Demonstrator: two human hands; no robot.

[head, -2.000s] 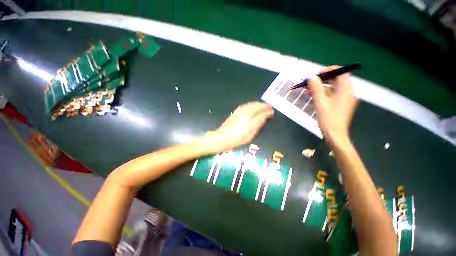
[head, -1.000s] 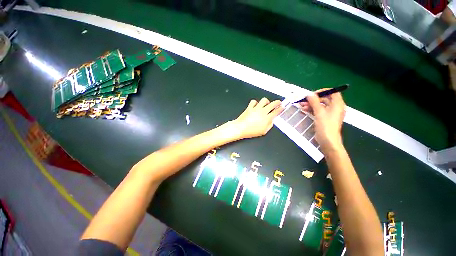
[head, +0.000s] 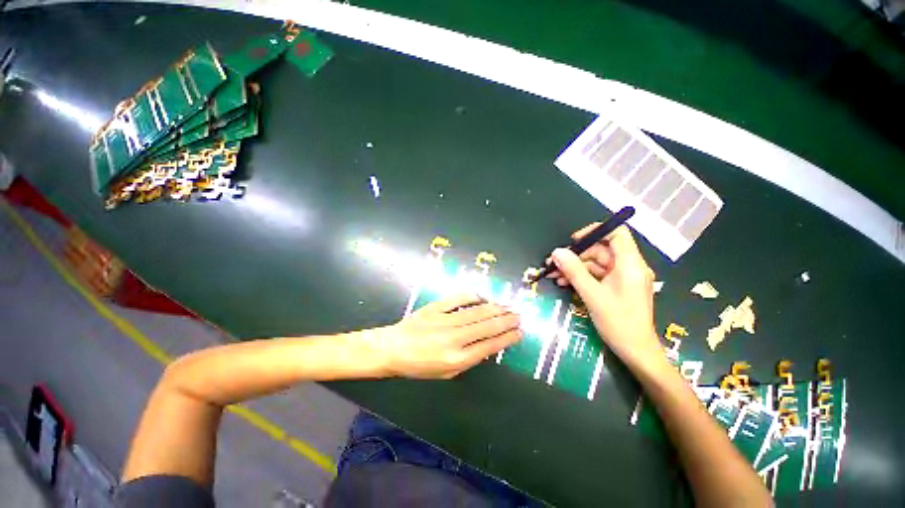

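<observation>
A row of green circuit boards [head: 575, 363] with orange-gold flex tails lies side by side in front of me. My left hand [head: 452, 337] lies flat over the boards at the left and middle of the row and partly hides them. My right hand [head: 613, 288] holds black tweezers [head: 601, 232], their tip at the flex tail end of a middle board. Any adhesive piece at the tip is too small to tell. The white adhesive sheet [head: 641, 186] with a row of grey-beige rectangles lies beyond my right hand, untouched.
A fanned stack of boards [head: 169, 114] lies at far left. A group of overlapping boards [head: 784, 429] lies at right, partly behind my right forearm. Cream backing scraps [head: 732, 319] lie near the sheet. White specks [head: 374, 186] dot the bench. A white rail [head: 476, 52] edges the bench.
Both hands have moved from the adhesive sheet to the board row. My left hand now rests on the boards, and the tweezers have come down to a flex tail. The sheet lies uncovered.
</observation>
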